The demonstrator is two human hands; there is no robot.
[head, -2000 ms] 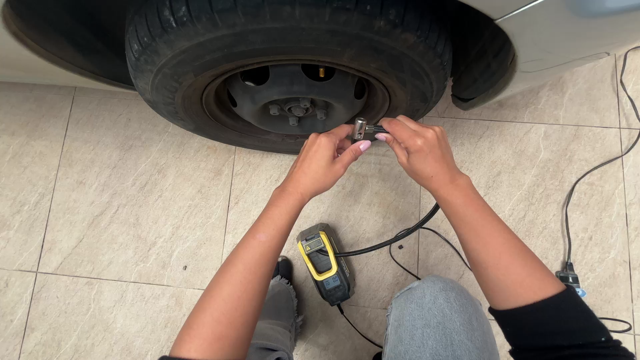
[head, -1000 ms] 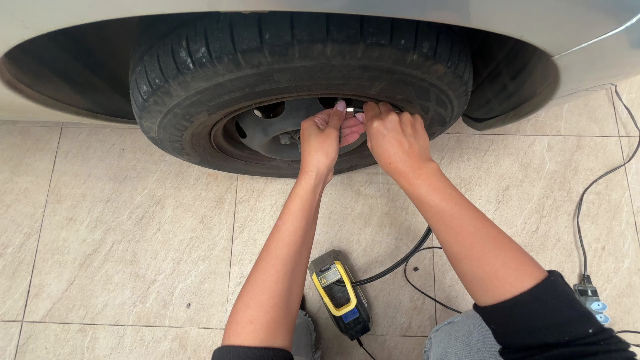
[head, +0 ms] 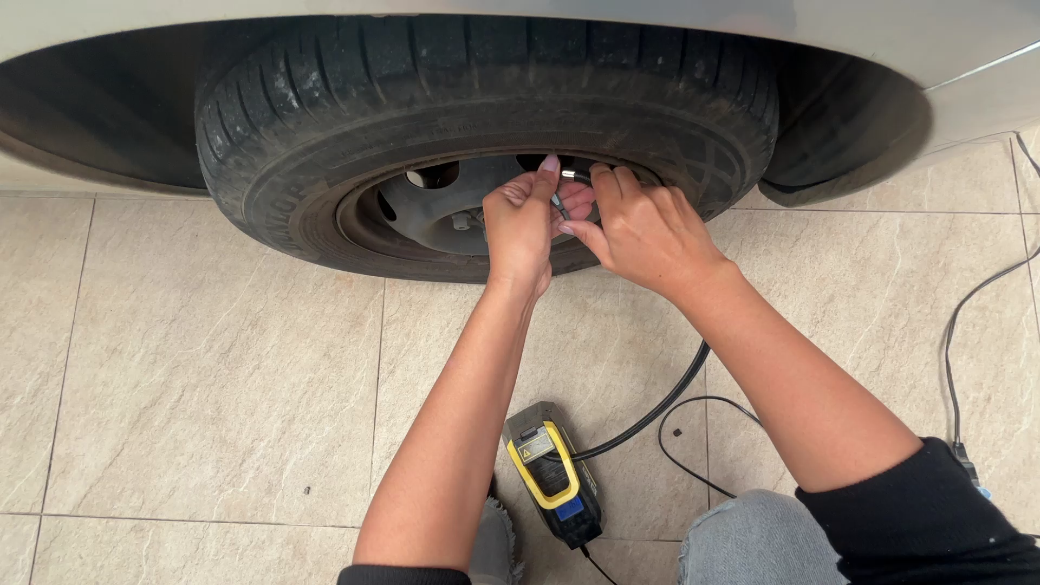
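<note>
Both my hands meet at the right part of a steel wheel rim [head: 439, 207] inside a black car tire [head: 487, 106]. My left hand [head: 528, 211] has its thumb raised and fingers curled around a metal air chuck [head: 558, 205], mostly hidden. My right hand [head: 642, 219] grips the end of a black air hose [head: 581, 175] beside it, where a shiny metal fitting shows. The tire valve cannot be made out. From a black and yellow portable air compressor [head: 552, 475] on the floor, a thick black hose [head: 674, 394] curves up behind my right forearm.
The car's fender [head: 569, 10] arches over the tire. A thin black cable [head: 674, 455] loops on the tiled floor [head: 219, 366] right of the compressor. Farther right, another cable [head: 951, 349] runs to a connector [head: 965, 459]. My jeans-covered knee [head: 756, 540] is at the bottom.
Both hands have moved from in front of the tire's lower edge into the wheel rim, taking the hose end with them. The chuck, plainly visible earlier, is now mostly covered by fingers.
</note>
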